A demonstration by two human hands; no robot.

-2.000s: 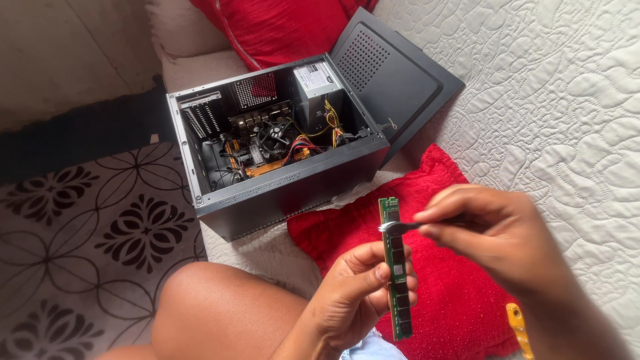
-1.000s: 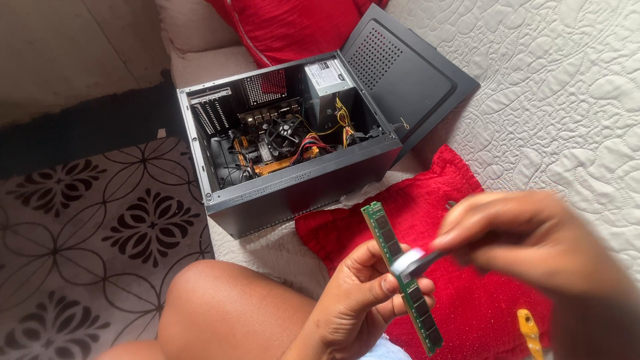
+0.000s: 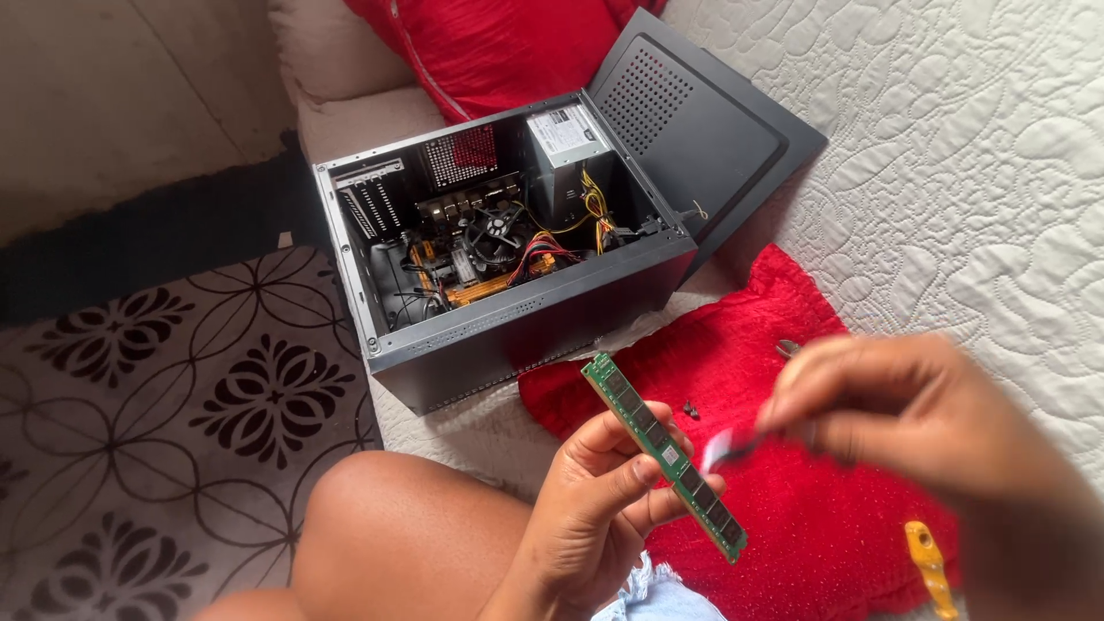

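Note:
My left hand [image 3: 604,500] holds a green RAM module [image 3: 642,423] between thumb and fingers, tilted, its upper end pointing up and left. To its right, my blurred right hand [image 3: 862,414] pinches a small brush [image 3: 733,447] with a dark handle and whitish tip. The tip is close to the module's right edge; whether they touch I cannot tell. Beyond both hands lies an open computer case [image 3: 535,336], with a fan [image 3: 498,226], orange memory slots [image 3: 500,285], bundled cables and a power supply [image 3: 565,138] inside.
The case's side panel [image 3: 690,129] leans behind its right end. A red cloth [image 3: 776,535] lies under my hands, with small dark screws [image 3: 691,410], a metal tool tip [image 3: 787,348] and a yellow-handled tool [image 3: 927,561] on it. White quilted fabric [image 3: 992,172] extends at right.
The brush has moved off the module's face, where it was one second ago, to beside its right edge. The module has turned from nearly upright to a clear slant.

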